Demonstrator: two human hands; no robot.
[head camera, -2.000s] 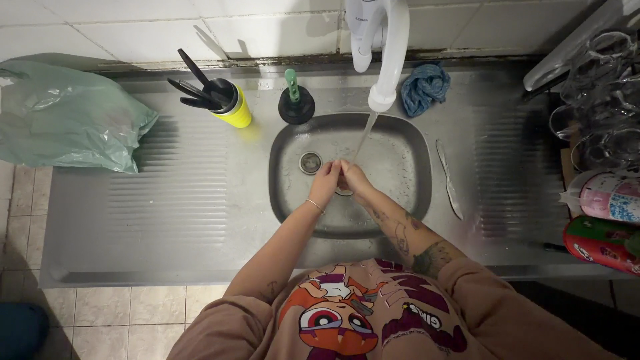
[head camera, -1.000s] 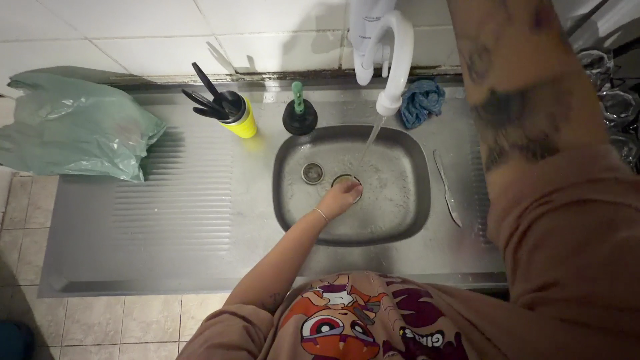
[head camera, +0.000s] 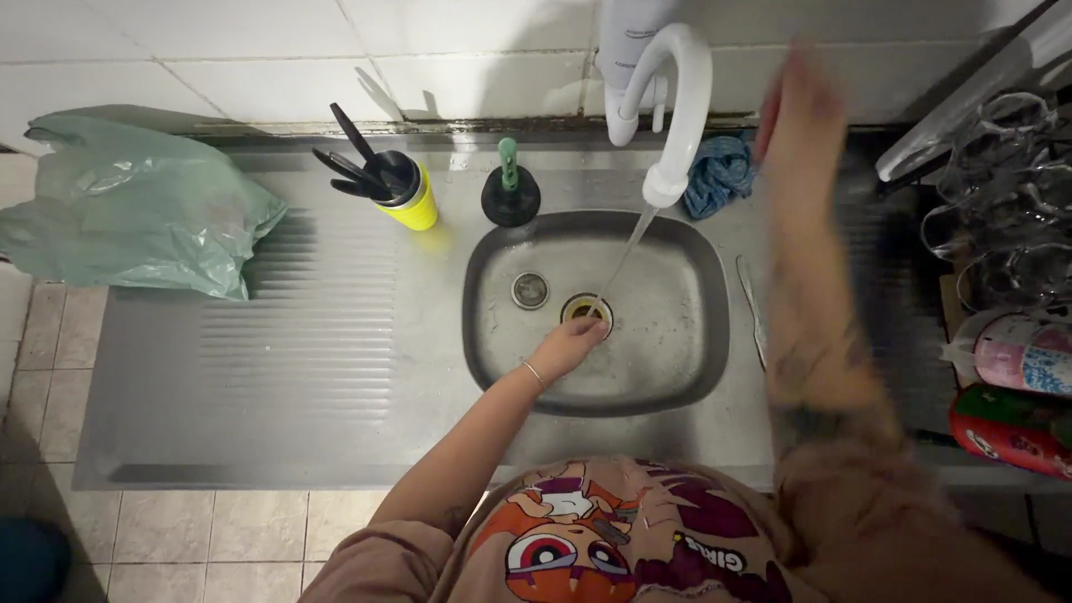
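My left hand (head camera: 571, 347) is low in the stainless steel sink basin (head camera: 670, 368), over the near edge of the drain opening (head camera: 586, 311); whether its fingers hold anything is hidden. Water runs from the white faucet (head camera: 667, 180) down to the drain by those fingers. A round metal strainer (head camera: 530, 291) lies in the basin, left of the drain. My right hand (head camera: 804, 96), blurred, is raised to the right of the faucet, near the blue cloth (head camera: 718, 177); its fingers are too blurred to read. A table knife (head camera: 751, 310) lies right of the basin.
Behind the basin stand a black plunger with a green handle (head camera: 510, 188) and a yellow cup (head camera: 414, 205) with black utensils. A green plastic bag (head camera: 151, 209) lies on the left drainboard. Clear glass mugs (head camera: 1017, 201), a pink-labelled bottle (head camera: 1026, 352) and a red-green package (head camera: 1013, 431) are at right.
Two seconds ago both hands were together in the basin. My right hand has left it, and its arm, large in view one second ago, is now lower. My left hand has stayed at the drain.
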